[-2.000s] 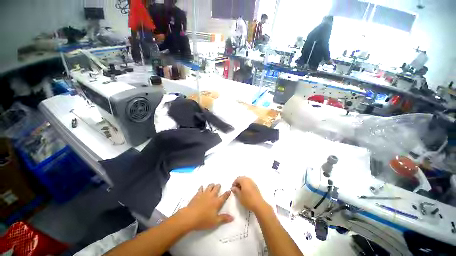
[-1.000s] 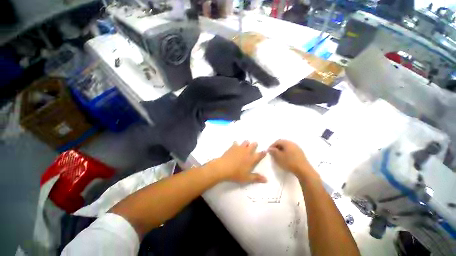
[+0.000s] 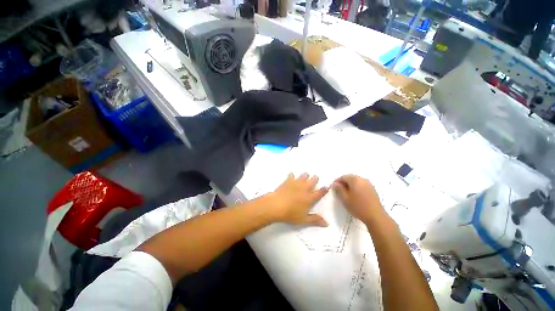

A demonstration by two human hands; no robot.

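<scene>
A large white paper pattern (image 3: 292,258) with thin drawn lines lies on the table in front of me. My left hand (image 3: 299,200) is spread flat on it, fingers apart, thumb pointing right. My right hand (image 3: 358,195) is just right of it, fingers bent and fingertips down on the paper near my left fingertips. Whether the right fingers pinch the paper or something small is too small to tell. A drawn angular outline shows below the hands. Dark cut cloth (image 3: 243,130) lies heaped beyond my left hand and hangs over the table's left edge.
A blue-striped sewing machine head (image 3: 478,222) stands at the right. A grey machine (image 3: 220,53) stands at the upper left. Another dark piece (image 3: 386,116) lies at the back. A red stool (image 3: 91,203), blue crate (image 3: 139,124) and cardboard box (image 3: 70,130) are on the floor at left. White cloth (image 3: 161,223) hangs near my left arm.
The view has tilted down and turned left, bringing the stool and box into sight. My hands stay in nearly the same place on the paper.
</scene>
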